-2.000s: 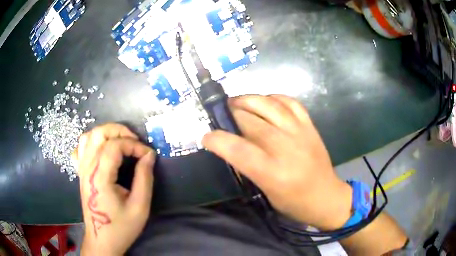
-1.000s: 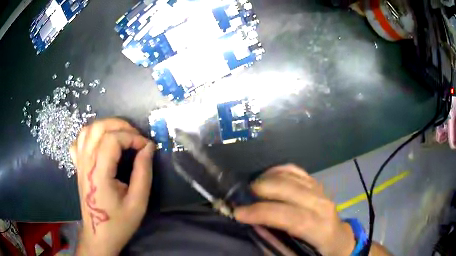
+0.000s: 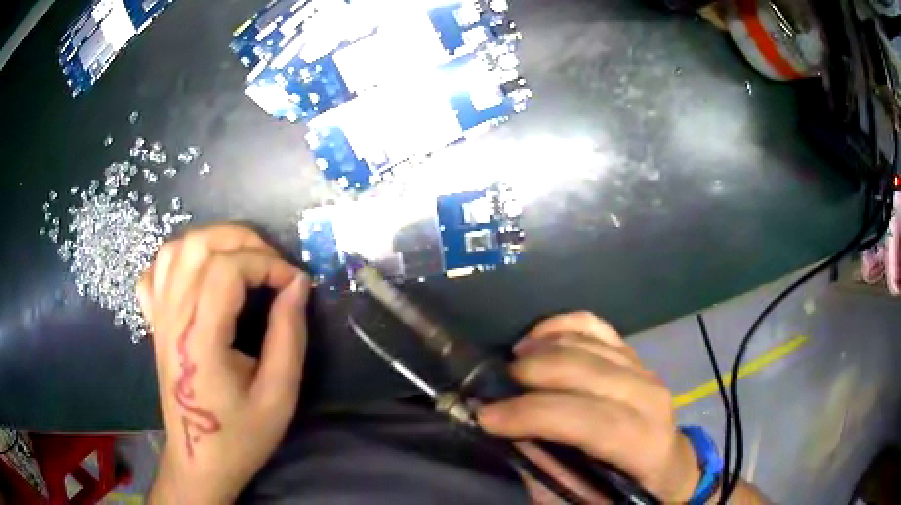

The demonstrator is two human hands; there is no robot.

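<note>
A blue circuit board with silver shields and strong glare lies on the dark green mat in front of me. My right hand holds the soldering iron by its black handle. The iron's tip is at the board's lower left edge. A thin metal feed tube runs beside the barrel, its end below the board. My left hand has thumb and forefinger pinched at the board's lower left corner. Whether a small part is between the fingertips cannot be seen.
Small clear-silver components lie heaped left of my left hand. Overlapping blue boards lie beyond the worked board, and more boards at upper left. A spool with an orange-red band stands upper right. Black cables hang at right.
The iron has come down from the farther boards to the near board, and my right hand has moved down and right. The near board shows more fully. My left hand has barely moved.
</note>
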